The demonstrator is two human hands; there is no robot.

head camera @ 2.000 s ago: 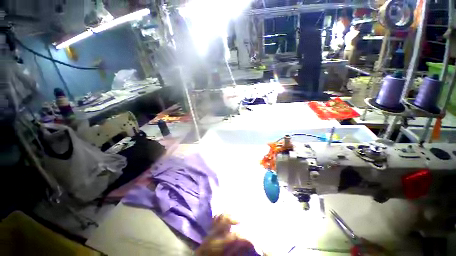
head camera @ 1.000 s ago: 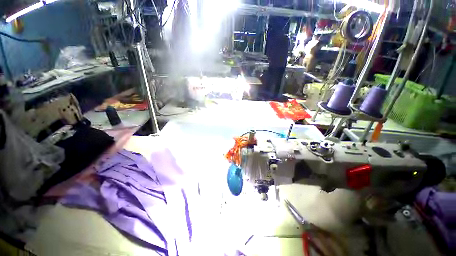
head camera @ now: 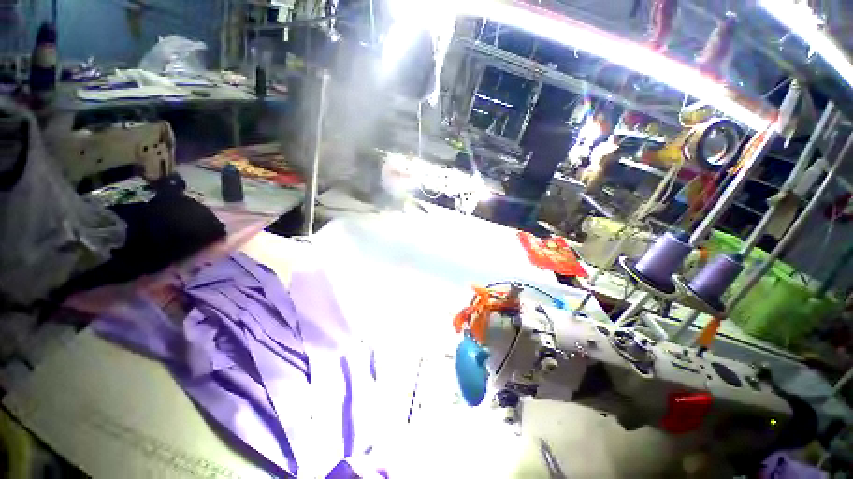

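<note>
A loose pile of purple fabric pieces [head camera: 238, 327] lies on the pale table left of the sewing machine [head camera: 599, 374]. Narrow purple strips lie at its right side, partly washed out by glare. A small purple piece [head camera: 354, 468] shows at the bottom edge. The blue oval attachment [head camera: 472, 370] hangs at the machine's needle end, under an orange cloth tie [head camera: 484, 309]. Slim metal blades [head camera: 552, 458] lie below the machine head, cut off by the bottom edge. Neither of my hands is in view.
A black cloth heap [head camera: 168, 224] and a whitish plastic bag [head camera: 56, 215] are at the left. A red packet [head camera: 552, 254] lies behind the machine. Two purple thread cones [head camera: 664, 256] stand at the right, before a green basket [head camera: 781, 304]. Purple cloth [head camera: 790, 466] shows at the lower right.
The view has shifted and tilted. The hand-like blur at the bottom centre two seconds ago is gone. The scissors' red handle is now out of the picture.
</note>
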